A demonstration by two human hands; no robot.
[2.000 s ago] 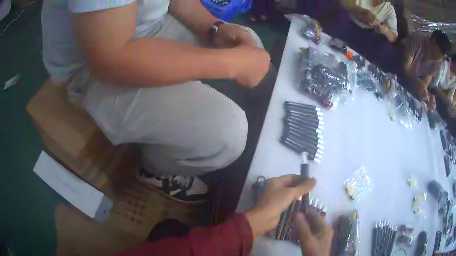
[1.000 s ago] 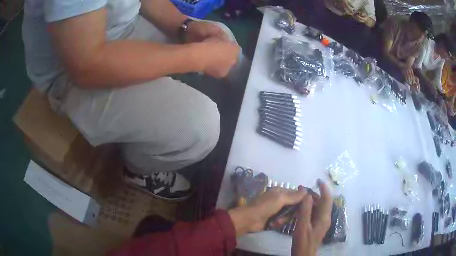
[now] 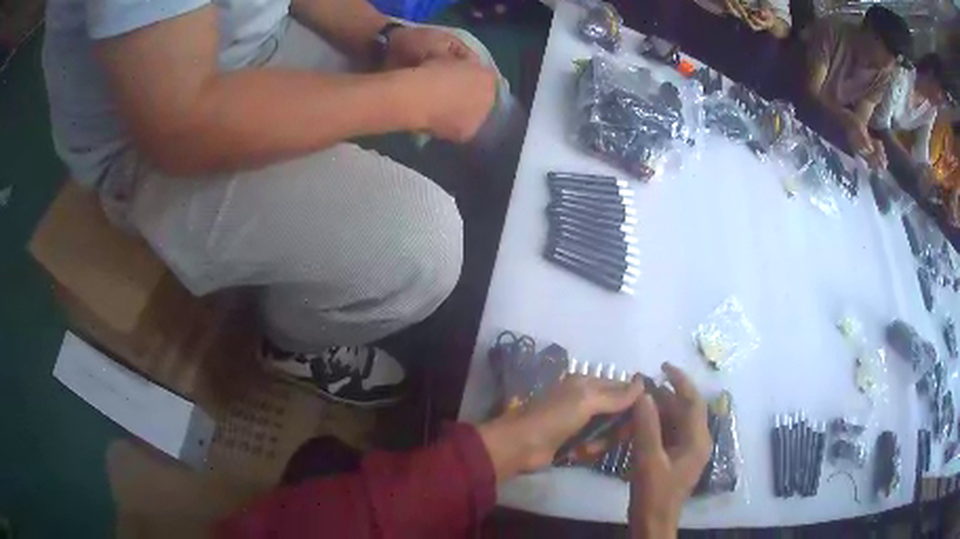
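My left hand (image 3: pixel 558 423), in a dark red sleeve, reaches in from the lower left and holds a black tube unit whose ends are mostly hidden by the fingers. My right hand (image 3: pixel 671 447) is at the same tube from the right, thumb and fingers around its upper end. Under and behind my hands lies a row of black tubes with white tips (image 3: pixel 600 370), partly covered. A bagged cable bundle (image 3: pixel 521 368) lies left of the row. A bag of dark parts (image 3: pixel 724 447) lies just right of my right hand.
A seated person (image 3: pixel 305 158) is close on the left on a cardboard carton (image 3: pixel 116 263). On the white table (image 3: pixel 716 253) are another tube row (image 3: pixel 587 230), a large bag (image 3: pixel 637 116), a small pale bag (image 3: pixel 726 333) and more tubes (image 3: pixel 798 455). People sit beyond the far edge.
The tube held upright with its pale tip visible two seconds ago is now lowered between my hands. My right hand has closed in on it. The view has shifted.
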